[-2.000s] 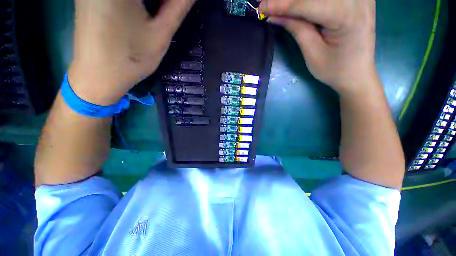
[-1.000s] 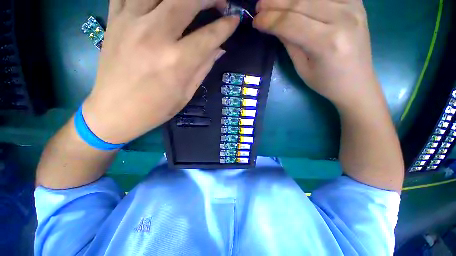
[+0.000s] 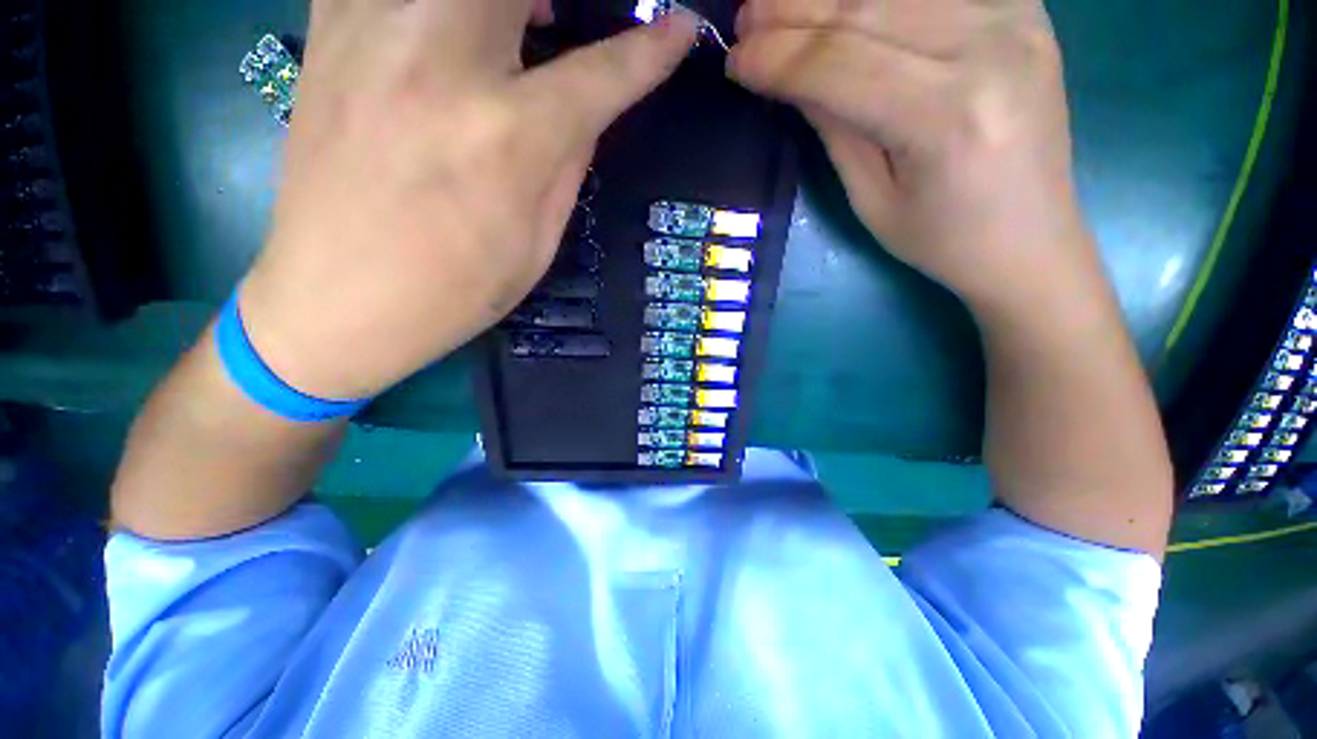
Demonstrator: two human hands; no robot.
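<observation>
The black assembly tray (image 3: 556, 419) lies in front of me. Its right column holds several housings filled with green circuit boards (image 3: 675, 285) and white-yellow battery cells (image 3: 729, 290). Empty black housings (image 3: 561, 347) show in its left column, partly hidden by my left hand. My left hand (image 3: 433, 188) is over the tray's upper left, its fingertips closed at a small shiny circuit board (image 3: 650, 10), mostly hidden and near the picture's top edge. My right hand (image 3: 924, 137) pinches thin pale lead wires (image 3: 711, 28) just right of it; a cell there cannot be seen.
A green board panel piece (image 3: 270, 78) lies on the green mat (image 3: 896, 368) left of my left hand, partly covered by it. A filled tray (image 3: 1264, 412) stands at the far right. Another black tray (image 3: 58, 217) stands at the far left.
My left hand has moved right to meet my right hand at the board and wires. The board panel piece has come into view on the left. My right hand has shifted slightly left.
</observation>
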